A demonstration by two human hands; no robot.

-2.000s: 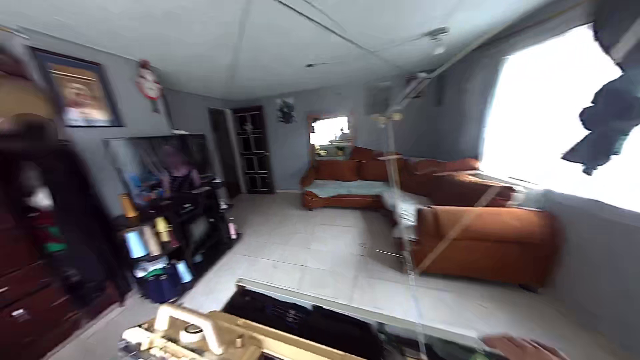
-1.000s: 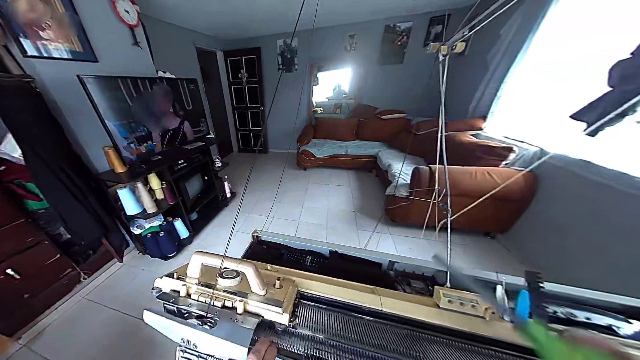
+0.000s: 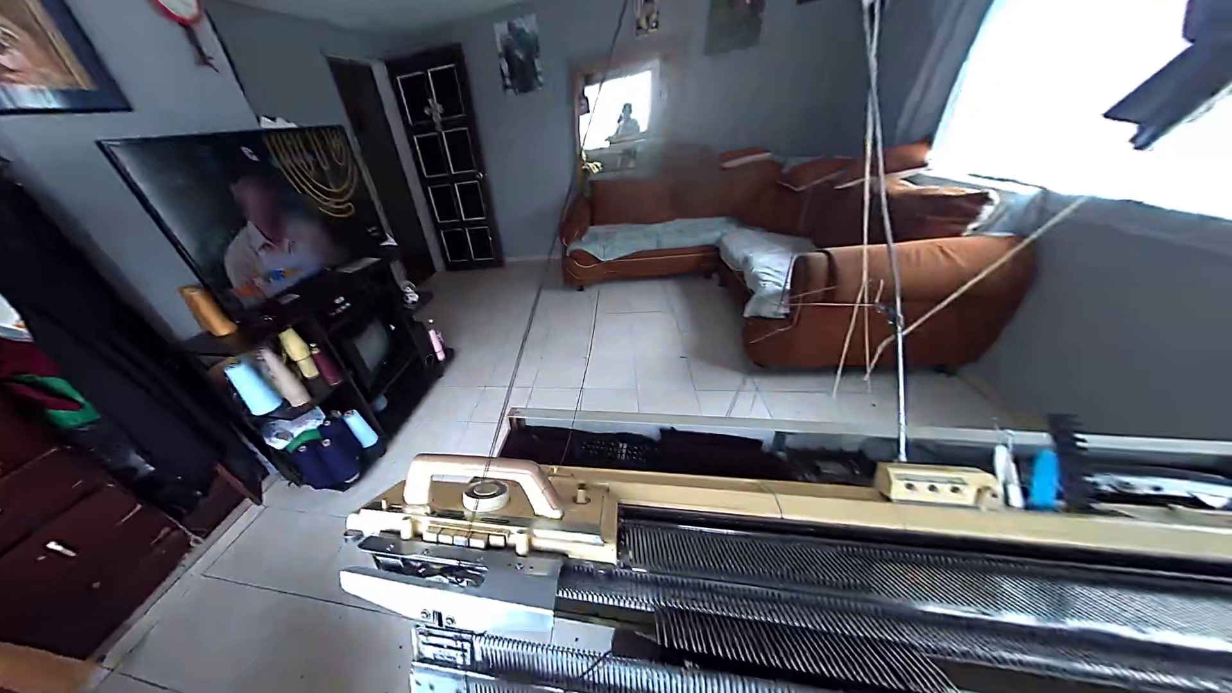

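Neither of my hands can be made out in the head view. A double-bed knitting machine spans the lower right, its main needle bed (image 3: 818, 568) running rightward. The beige carriage (image 3: 577, 510) with a raised handle (image 3: 481, 467) sits at the left end of the bed. Thin dark yarn rises from the carriage past its round dial (image 3: 486, 495). Below it are a pale metal plate (image 3: 452, 597) and a lower needle bed (image 3: 549, 659). A dark comb-like row of needles or tines (image 3: 799, 645) lies between the beds. A small beige yarn-mast base (image 3: 934, 484) holds the upright rod.
Behind the machine's rear rail lie a blue-handled tool (image 3: 1044, 478) and a black toothed comb (image 3: 1066, 452). At left are a television (image 3: 241, 212), a black stand (image 3: 371, 337) with yarn cones (image 3: 252, 387), and a dark red drawer unit (image 3: 77, 558). A brown sofa (image 3: 914, 289) stands beyond.
A blurred green thing over the right part of the machine and a hand near the carriage, both seen a second ago, are gone from view. The carriage remains at the left end.
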